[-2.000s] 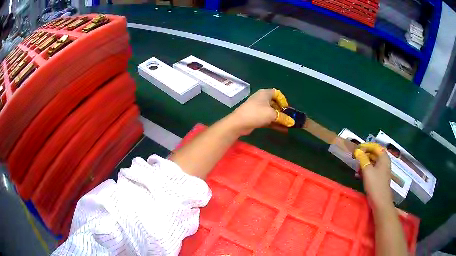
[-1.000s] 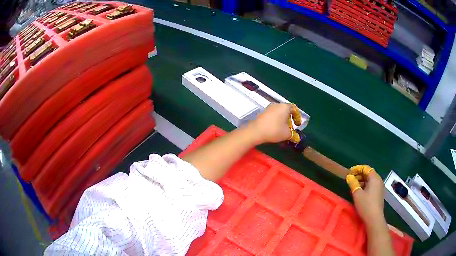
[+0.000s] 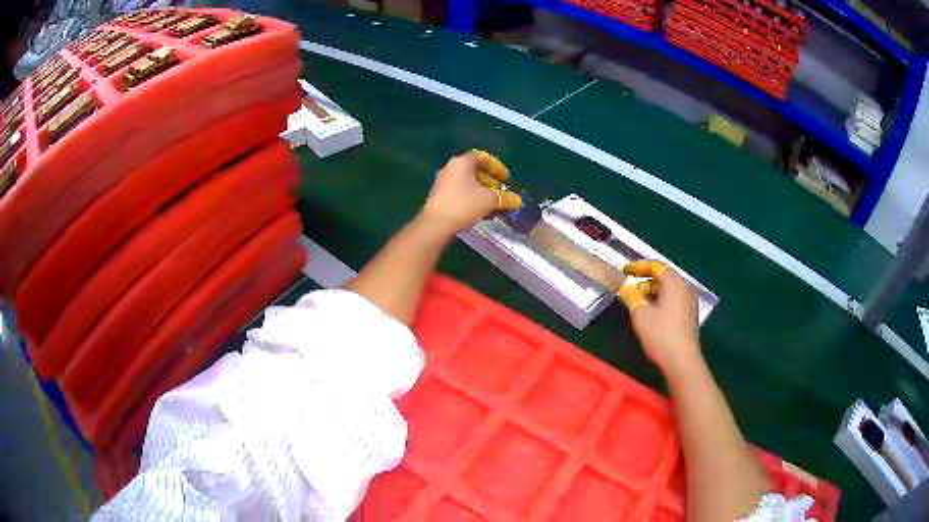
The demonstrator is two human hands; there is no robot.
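My left hand, with yellow finger cots, grips the dark head of a smartwatch. My right hand, also with yellow finger cots, holds the far end of its gold-bronze strap. The watch is stretched straight between both hands, over a long white box base; whether it touches the box cannot be told. A box lid with a printed watch picture lies beside the base, on its far side. A red-orange tray with empty square pockets lies under my forearms.
A tall stack of red trays with watches on top stands at left. Another white box lies behind it on the green belt. A box base with a watch and a lid lie at lower right. Blue shelving holds red trays at the back.
The boxes have shifted right and down in view. Both hands have moved left relative to the view, keeping the watch stretched, and it is now over the white base. Another box shows near the stack.
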